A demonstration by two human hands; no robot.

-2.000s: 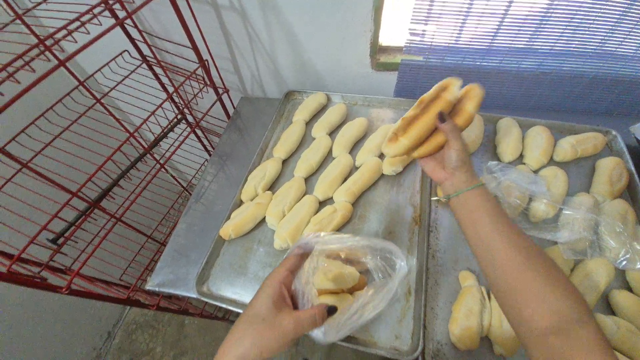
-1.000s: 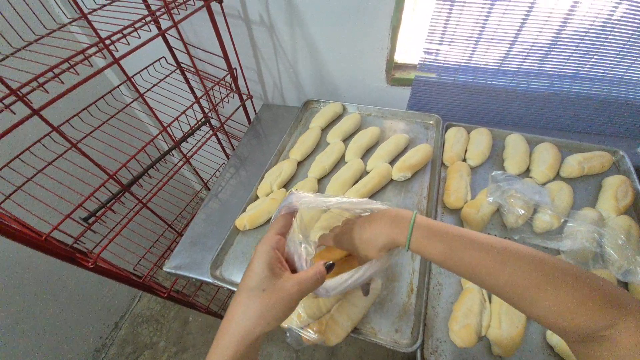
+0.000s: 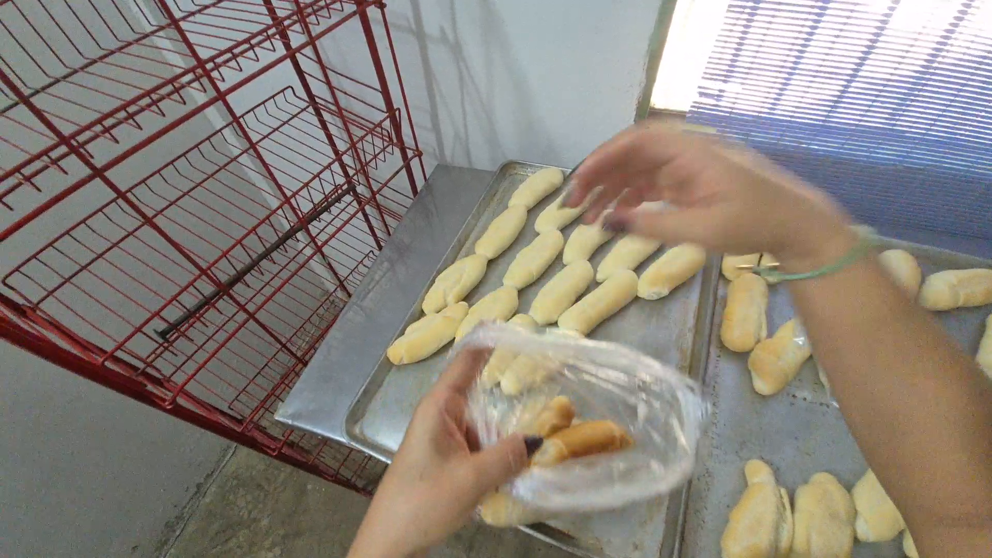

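Note:
A clear plastic bag (image 3: 651, 403) hangs open-mouthed from my left hand (image 3: 457, 457), whose fingers and thumb pinch its left rim. Several bread rolls (image 3: 581, 442) lie inside, their browned sides partly showing. Blurred by motion, my right hand (image 3: 682, 190) is raised above the back of the left metal baking tray (image 3: 659, 349), fingers spread and no roll visible in it. Below and left of that hand, several pale elongated rolls (image 3: 531, 260) rest on the tray in slanting rows. A green band circles my right wrist.
To the left stands a red wire rack (image 3: 256, 155) with a dark rod on one shelf. A second baking tray (image 3: 775, 434) with more rolls (image 3: 744, 310) adjoins on the right. Behind are a white wall, a window edge and a blue slatted blind (image 3: 837, 132). Both trays rest on a metal tabletop (image 3: 364, 310).
Two rolls held in my right hand two seconds ago went into the bag. That hand has since come out and risen over the tray. My left hand has kept hold of the bag.

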